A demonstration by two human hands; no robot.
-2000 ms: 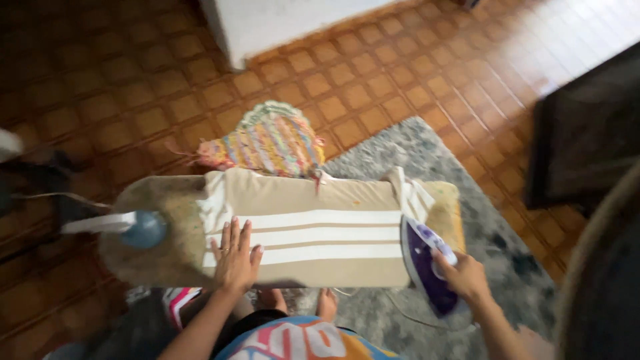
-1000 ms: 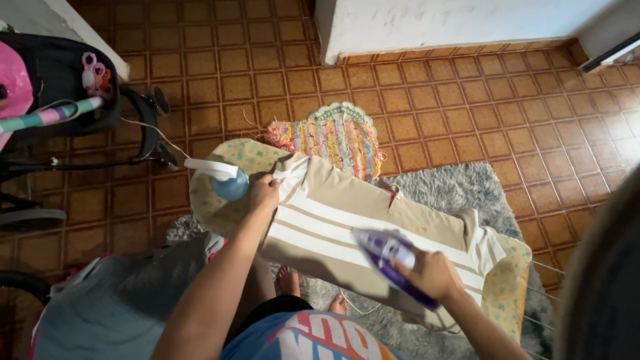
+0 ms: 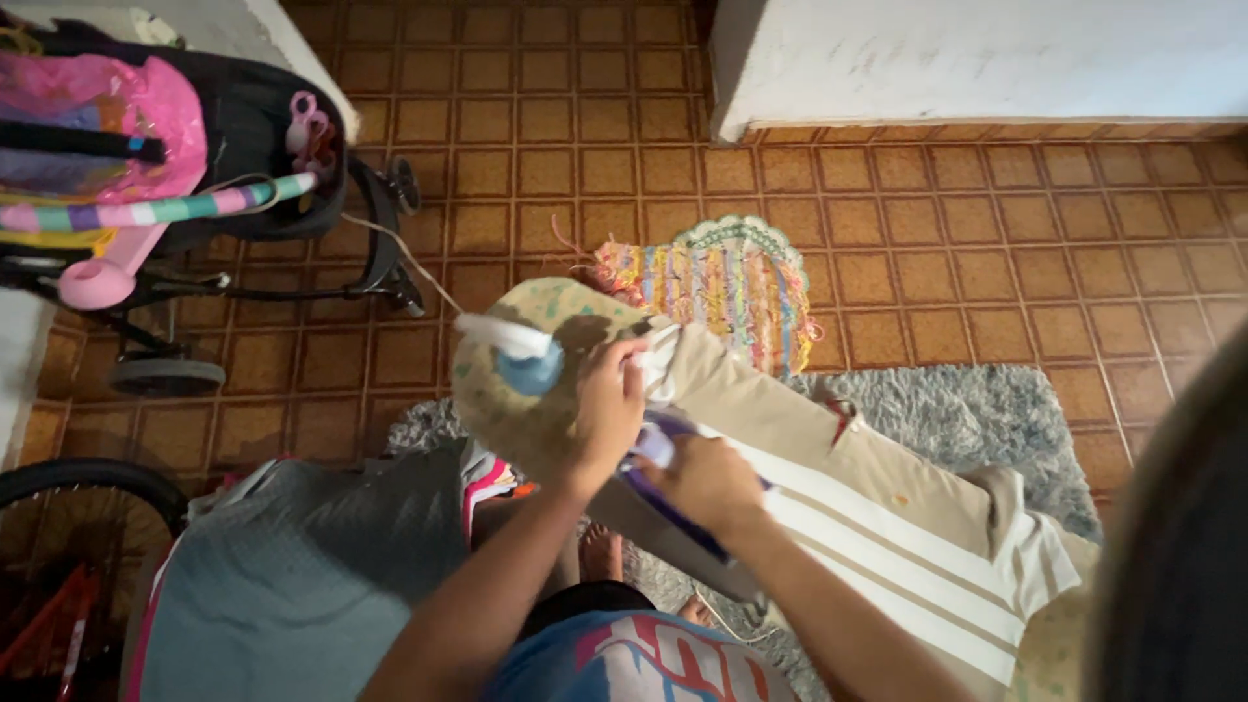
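A beige garment with white stripes (image 3: pixel 877 526) lies stretched along a patterned ironing board (image 3: pixel 507 429). My right hand (image 3: pixel 707 483) grips a purple and white clothes iron (image 3: pixel 658 444), which rests on the garment near its left end. Just to the left of the iron, my left hand (image 3: pixel 609 405) is on the garment's left edge, its fingers bent over the white cloth; whether they pinch it is hard to tell. A blue spray bottle with a white top (image 3: pixel 529 369) is on the board's left end, beside my left hand.
A black stroller (image 3: pixel 263 195) holding pink items stands at the upper left. A bicycle wheel (image 3: pixel 88 473) and grey-blue cloth (image 3: pixel 302 575) are at the lower left. A multicoloured woven mat (image 3: pixel 721 283) and a grey shaggy rug (image 3: pixel 975 400) lie on the tiled floor. A white wall (image 3: pixel 975 58) is behind.
The iron in my right hand has moved left along the garment, close to my left hand. Two seconds ago my left hand lay flat on the stripes; it is now at the garment's left edge.
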